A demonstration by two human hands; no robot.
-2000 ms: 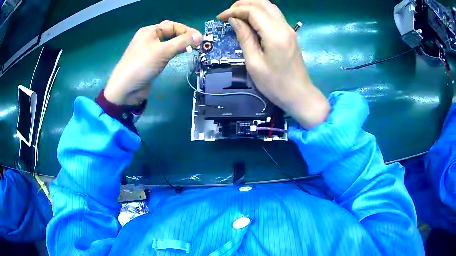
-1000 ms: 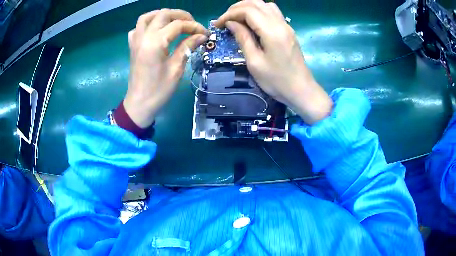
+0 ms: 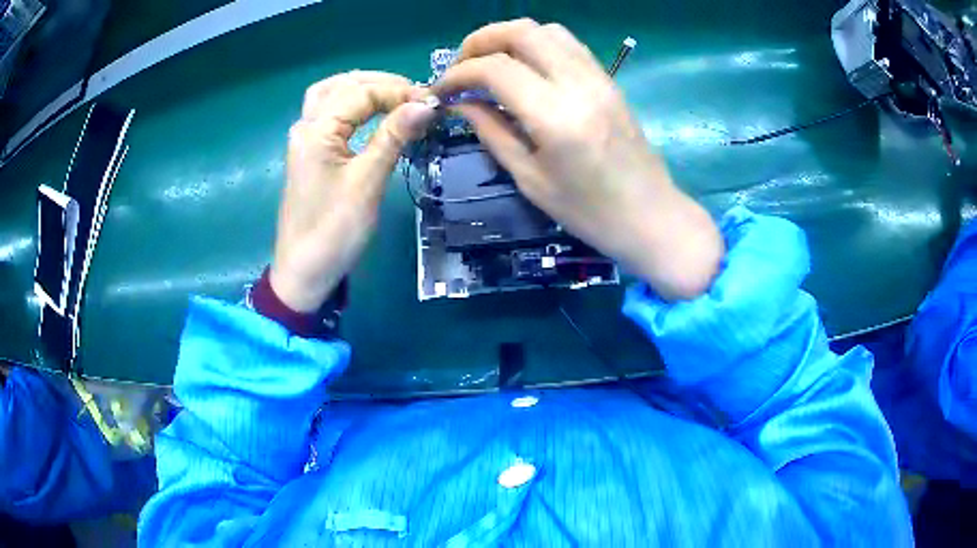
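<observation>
The device unit (image 3: 487, 198) lies on the green bench, a black core in a white base shell (image 3: 434, 270). The blue main board is at its far end, mostly hidden under my right hand. My left hand (image 3: 341, 177) pinches a small white wire connector (image 3: 432, 102) at the board's left side. My right hand (image 3: 579, 150) is over the board, fingertips close to the left ones; what its fingers hold is hidden. A thin light cable (image 3: 471, 199) loops across the black core. A dark-sleeved lead (image 3: 622, 55) sticks out at the far right.
A neighbouring unit (image 3: 895, 59) stands at far right with a black lead (image 3: 793, 134) trailing left. Black strips (image 3: 96, 182) and a white-edged frame (image 3: 56, 246) lie at the left. A metal-edged line (image 3: 161, 54) runs at the back. Blue sleeves of other persons show at both sides.
My right hand has moved over the board and hides most of it; my left fingertips have come down and right beside it. The dark-sleeved lead now shows above my right hand.
</observation>
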